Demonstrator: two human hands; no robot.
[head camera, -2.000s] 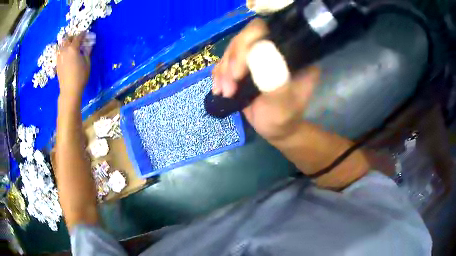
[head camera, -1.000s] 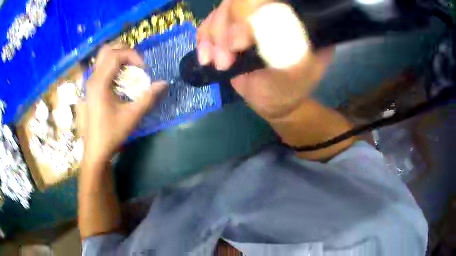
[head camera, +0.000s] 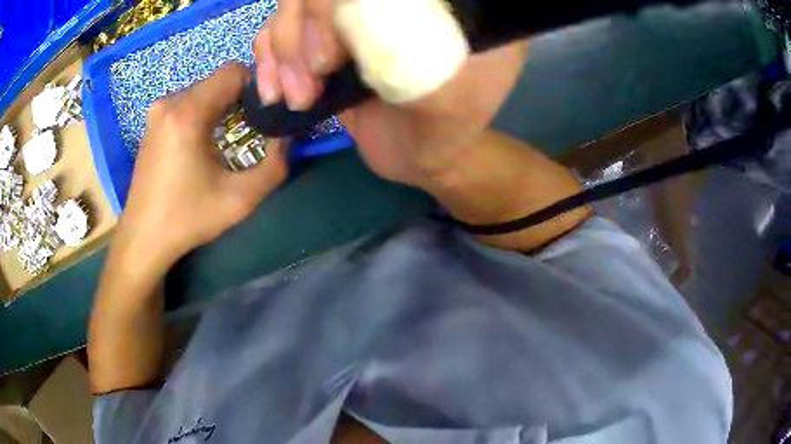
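My left hand (head camera: 186, 165) holds a small white plastic housing with silver and brass inserts (head camera: 239, 143) between thumb and fingers, at the near side of the screw tray. My right hand (head camera: 416, 130) is closed around a thick black electric screwdriver (head camera: 325, 92), with a cream padding (head camera: 403, 45) bulging by the fingers. The screwdriver's nose is at the housing; the exact contact point is hidden. The blue screw tray (head camera: 102, 143) holds a mass of tiny silver-grey screws (head camera: 178, 65) and lies behind both hands.
A tan cardboard box (head camera: 97, 195) with several white parts (head camera: 72, 222) stands left of the screw tray. Brass pieces (head camera: 139, 19) lie behind it, by the blue sheet (head camera: 35, 30). A black cord (head camera: 538, 212) crosses my right forearm. Dark green work surface (head camera: 347, 212) lies below.
My left hand has come from the white parts on the blue sheet to the screwdriver nose, now with a housing in it. The view has shifted, so the trays appear farther up and left.
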